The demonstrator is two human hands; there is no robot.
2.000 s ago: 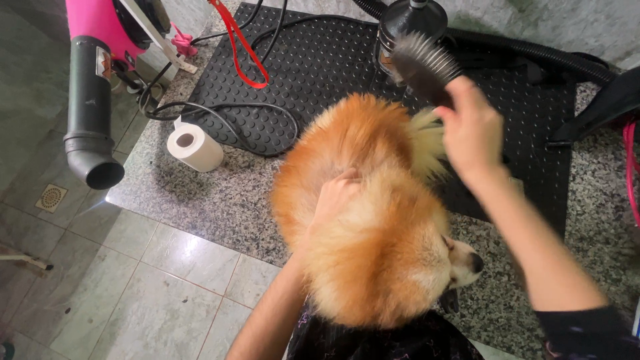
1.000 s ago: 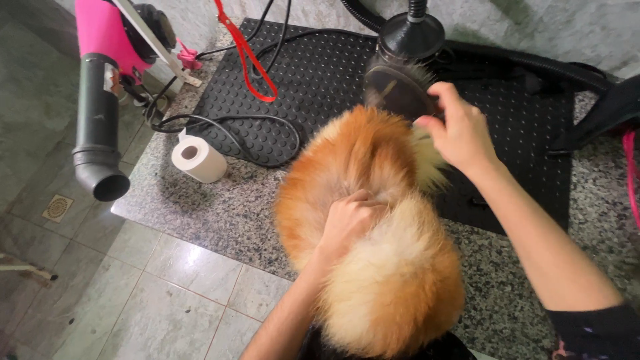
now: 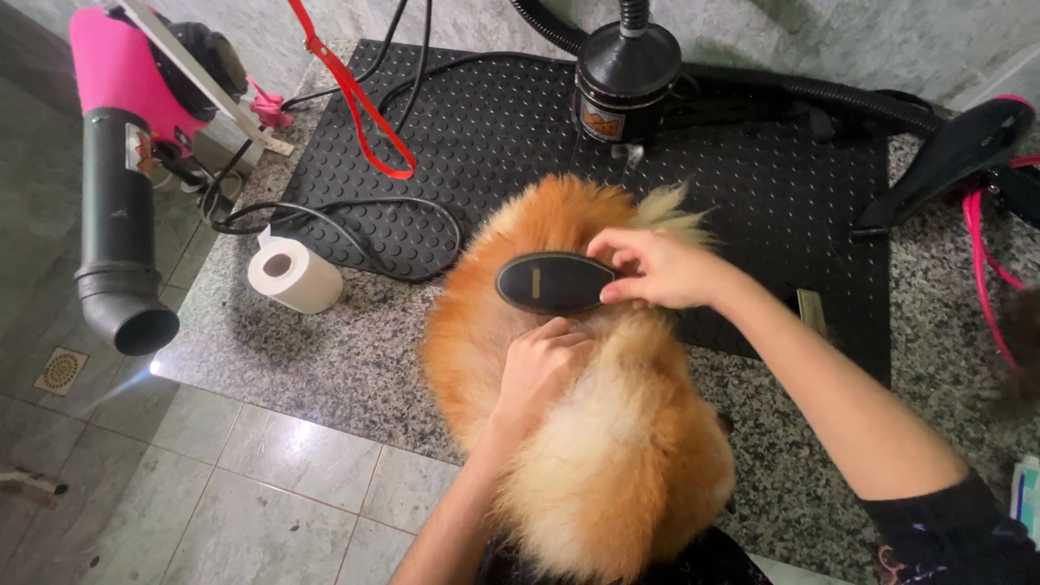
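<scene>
A fluffy orange and cream dog (image 3: 642,455) is on the granite tabletop, seen from above, its face turned out of sight. My right hand (image 3: 650,268) holds one end of an oval, black-backed grooming brush (image 3: 555,283), whose underside is against the fur of the dog's back. Just below the brush, my left hand (image 3: 546,366) presses into the coat with its fingers curled; whether they grip fur is hidden. Pale, longer hair of the tail (image 3: 670,213) sticks out behind my right hand.
A black rubber mat (image 3: 504,106) carries a black canister (image 3: 624,81) with a hose. Left of the dog stand a toilet paper roll (image 3: 295,275) and a pink dryer (image 3: 122,65) with a black nozzle. A red strap (image 3: 357,97) hangs above the mat; a black hair dryer (image 3: 942,166) lies right.
My right hand has brought the brush from above the mat, beside the canister, down onto the dog's back. The dog's muzzle, visible two seconds ago, has turned from view. My left hand stays in the fur.
</scene>
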